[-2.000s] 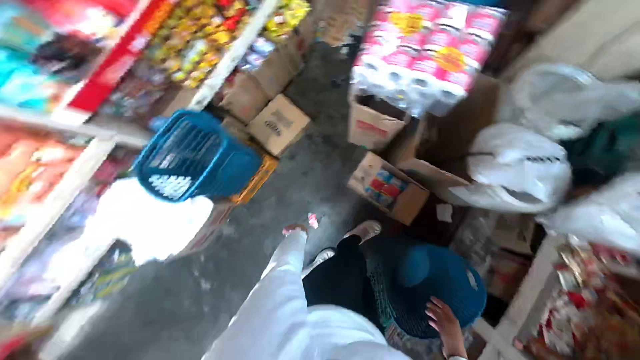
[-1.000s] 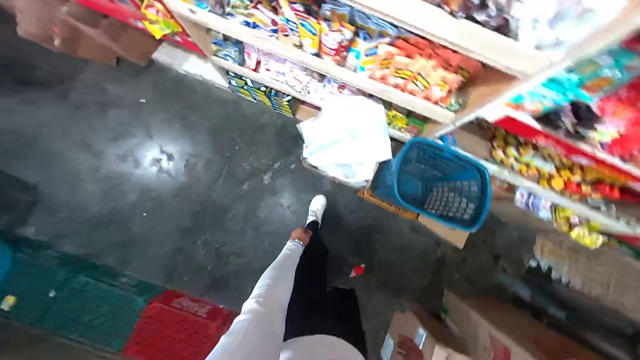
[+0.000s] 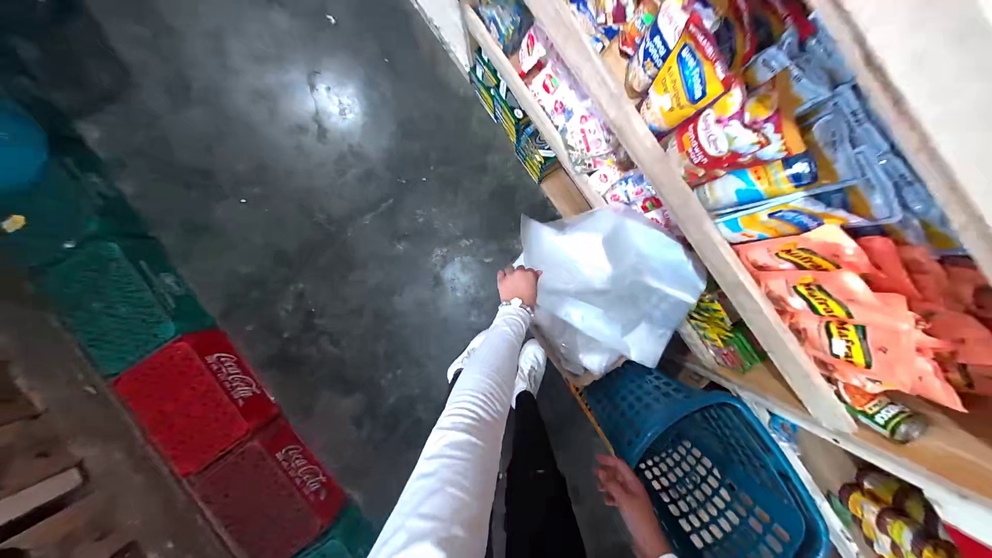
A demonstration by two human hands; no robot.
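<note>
My left hand (image 3: pixel 519 285), at the end of a white sleeve, is at the left edge of a white translucent plastic sack (image 3: pixel 612 283), its fingers curled against the plastic. The sack stands on the floor against the shelves. Lower right, my right hand (image 3: pixel 626 496) is beside the near side of a blue plastic basket (image 3: pixel 643 415), fingers apart and holding nothing. The basket has slotted walls and touches the sack's lower side.
Wooden shelves (image 3: pixel 682 201) with bagged groceries, orange pouches (image 3: pixel 821 298) and a can (image 3: pixel 891 418) run along the right. Red crates (image 3: pixel 186 399) and green crates (image 3: pixel 105 302) line the left of the dark concrete floor (image 3: pixel 333 194). My white shoes (image 3: pixel 531 368) are near the sack.
The view has swung widely toward the shelves. My left hand, over the floor short of the sack one second ago, is now at the sack's edge. My right hand has come into view by the basket.
</note>
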